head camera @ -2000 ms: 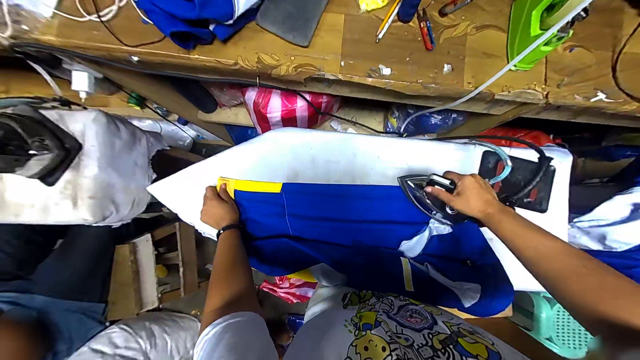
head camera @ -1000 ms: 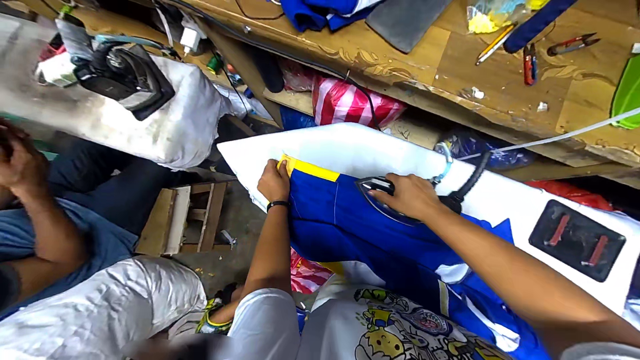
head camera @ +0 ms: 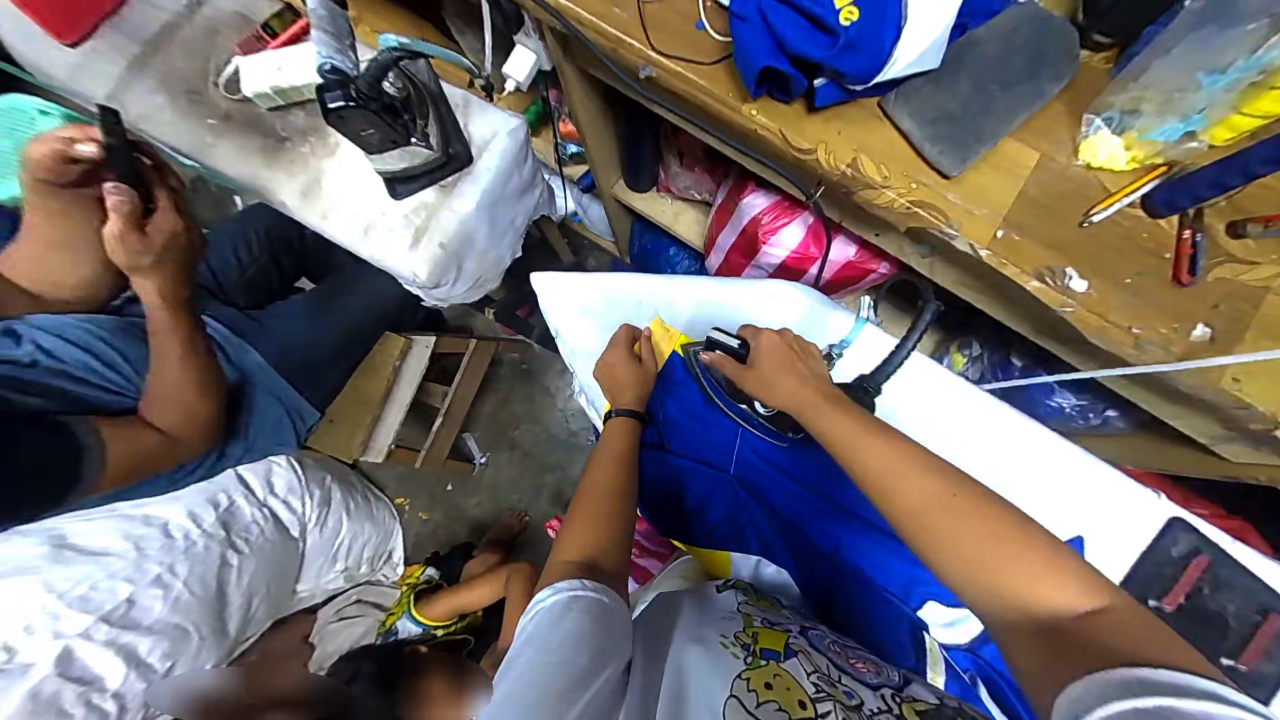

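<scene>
A blue garment with a yellow edge band lies over a white-covered ironing board. My left hand pinches the yellow band at its end, near the board's pointed tip. My right hand grips the handle of an electric iron, whose soleplate rests on the blue cloth and the band close to my left hand. The iron's dark cord runs back over the board. A black iron rest with red strips lies on the board at the lower right.
A wooden table behind holds a grey flat piece, a pencil and folded blue cloth. Another iron stands on a padded surface at left. One person holds a phone; another is low beside a white sack.
My right hand has moved the iron off the rest end of the garment, along the cloth toward my left hand at the yellow band. The view has swung left.
</scene>
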